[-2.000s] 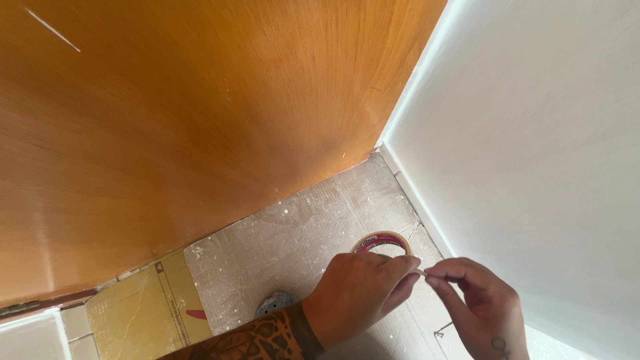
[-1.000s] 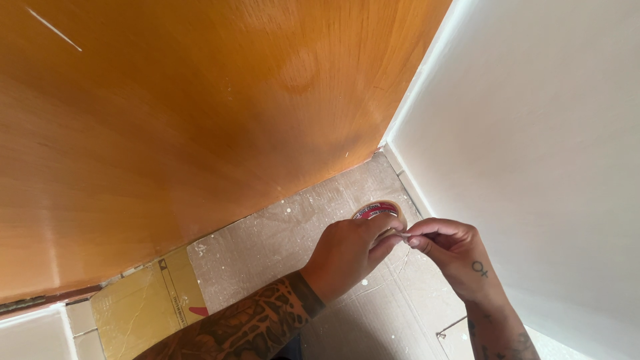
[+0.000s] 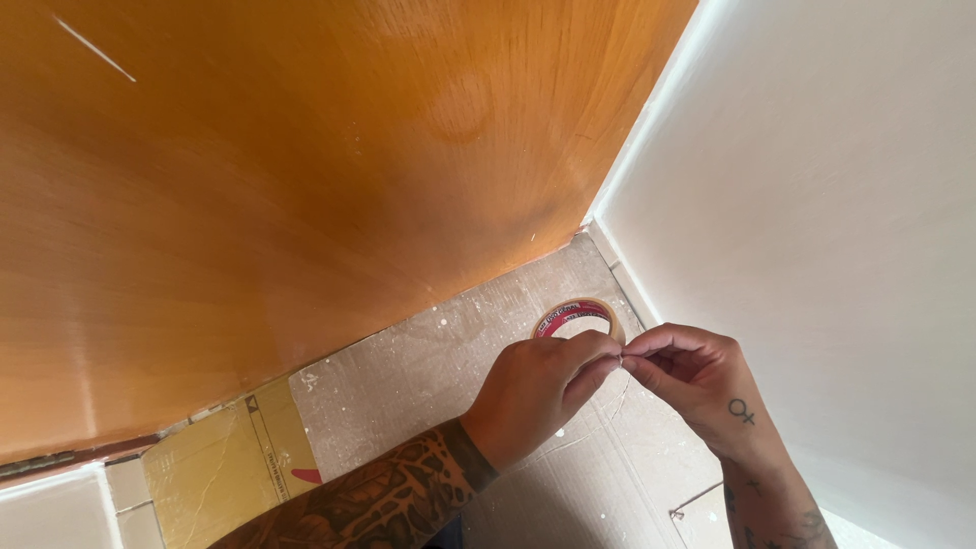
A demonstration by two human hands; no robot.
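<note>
A roll of masking tape point(image 3: 619, 324) with a red printed core hangs at my left hand point(image 3: 534, 389), partly hidden behind its fingers. That hand's thumb and forefinger are pinched together at the roll's lower right edge. My right hand point(image 3: 686, 370) meets them fingertip to fingertip, its own thumb and forefinger closed on a tiny pale bit, probably the tape's end. How the left fingers grip the roll is mostly hidden.
An orange-brown wooden door point(image 3: 305, 191) fills the upper left. A white wall point(image 3: 823, 229) rises on the right. Paint-spotted cardboard point(image 3: 396, 381) and a yellow sheet point(image 3: 206, 465) cover floor tiles point(image 3: 130, 484).
Both hands stay pinched together beside the tape roll. The round grey object on the floor, seen two seconds ago left of my left hand, is out of sight now.
</note>
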